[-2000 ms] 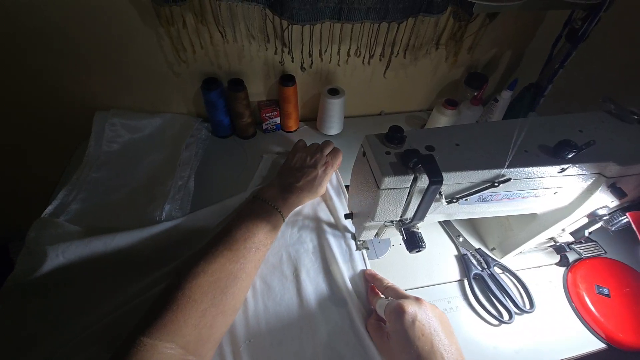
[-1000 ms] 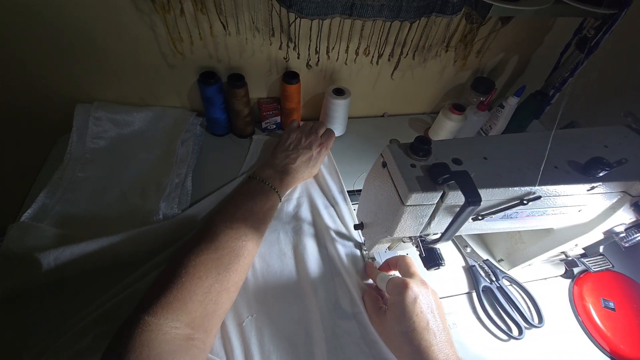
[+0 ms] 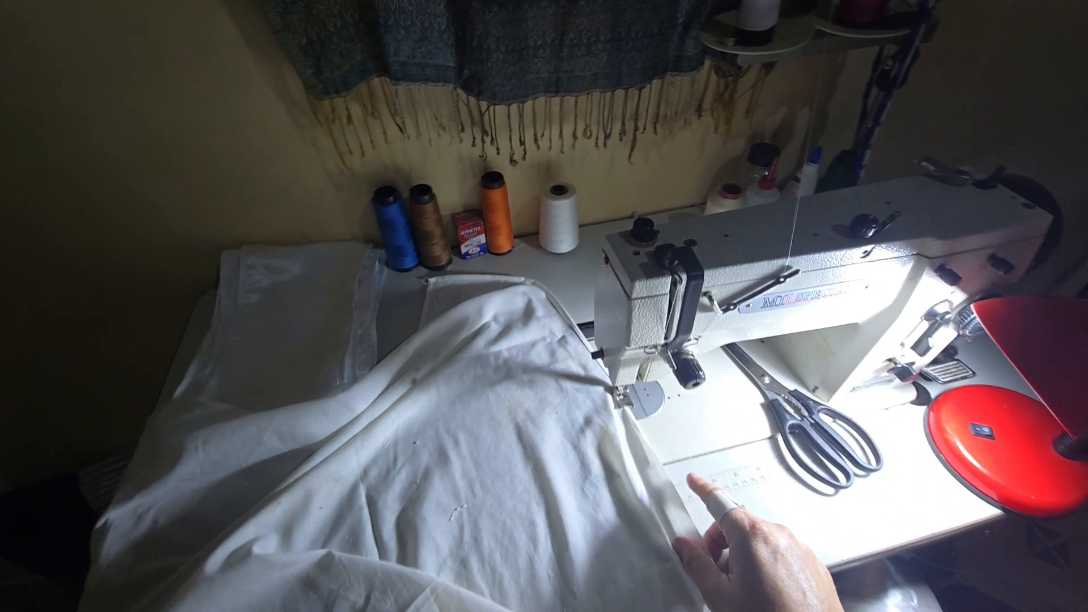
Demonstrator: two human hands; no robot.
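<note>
White fabric (image 3: 476, 442) spreads over the left part of the sewing table, its right edge running under the presser foot (image 3: 625, 396) of an industrial sewing machine (image 3: 748, 280). At the lower right is my right hand (image 3: 756, 552), a white wrap on its index finger. Its thumb rests at the fabric's right edge and the index finger points forward above the machine bed; whether the thumb and other fingers pinch the cloth is hard to tell. My left hand is out of view.
Black-handled scissors (image 3: 820, 433) lie right of the needle area, near a red lamp base (image 3: 1003, 450). Blue (image 3: 395, 229), brown (image 3: 430, 228), orange (image 3: 496, 214) and white (image 3: 558, 219) thread cones stand along the wall. Folded white cloth (image 3: 289, 314) lies at the left.
My left hand, earlier on the fabric's far end near the white thread cone, has left the view. My right hand has moved back from the presser foot toward the table's front edge.
</note>
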